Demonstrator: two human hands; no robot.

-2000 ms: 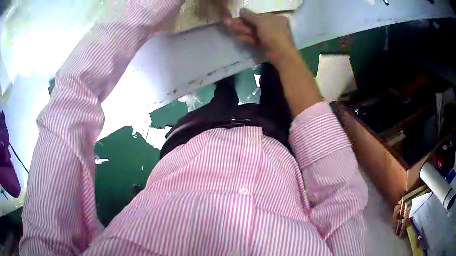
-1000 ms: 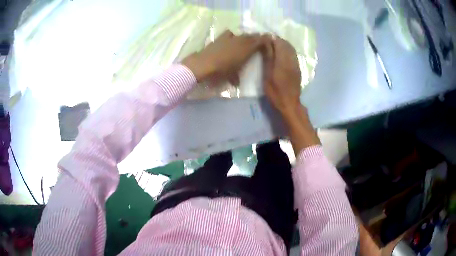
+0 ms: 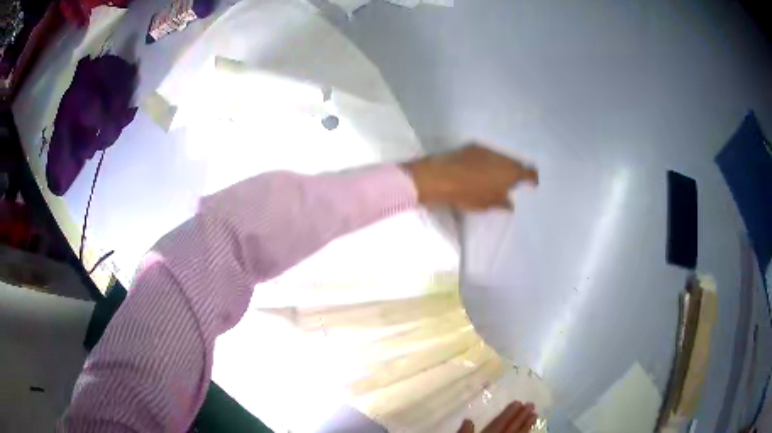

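Observation:
A large curved white pattern sheet (image 3: 385, 118) covers the left and middle of the table, glaring bright. Cream-yellow strips (image 3: 406, 338) fan across its lower part, with shiny glints near their right end. My left hand (image 3: 474, 179) is stretched forward past the sheet's curved edge, blurred. A pale, faint piece (image 3: 487, 249) shows just below it; whether the fingers hold it is unclear. My right hand (image 3: 508, 419) is cut off by the bottom edge; only some fingers show, at the strips' right end. What it holds, if anything, is hidden.
Purple cloth (image 3: 93, 118) with a dark cord lies at left. A small grey round thing (image 3: 330, 123) is on the sheet. At right are a dark flat block (image 3: 681, 218), a brown and cream bundle (image 3: 696, 342), a loose white sheet (image 3: 622, 402) and a blue piece (image 3: 751, 165).
The view has swung up and left over the table. My hands, together at the strips before, are now apart: the left reaches far forward, the right is low at the frame's edge.

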